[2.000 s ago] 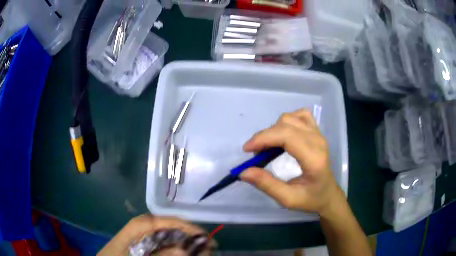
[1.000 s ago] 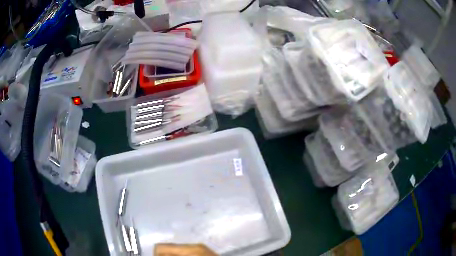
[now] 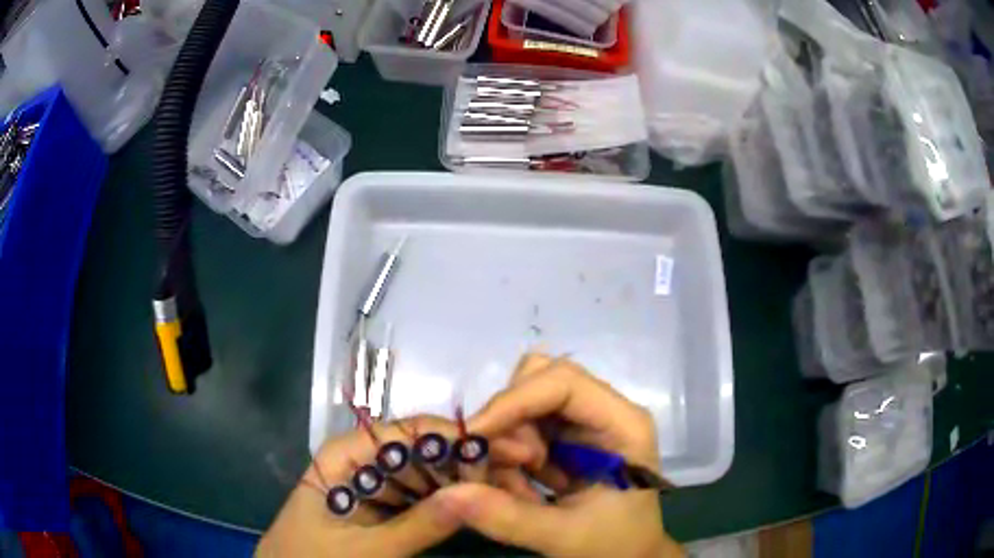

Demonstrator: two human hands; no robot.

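My left hand (image 3: 354,523) holds several miniature motors (image 3: 392,456) in a row, their dark round ends with pale centres facing up and thin red wires standing out. My right hand (image 3: 578,436) touches the motor at the right end of the row with its fingers. It also holds the blue tweezers (image 3: 594,462), their handle crossing the palm; the tip is hidden. Both hands are over the front edge of the white work tray (image 3: 523,198). Three silver motors (image 3: 378,281) lie in the tray's left part, with small dark specks near its middle.
A clear box of motors (image 3: 545,120) and a red tray (image 3: 558,52) stand behind the tray. A black hose with yellow nozzle (image 3: 170,354) and blue bin (image 3: 38,327) are left. Clear boxes (image 3: 877,431) are piled right.
The view has swung back down to the tray. Both hands are now together at the row of motors. The right hand's tweezers no longer point into the tray as they did two seconds ago.
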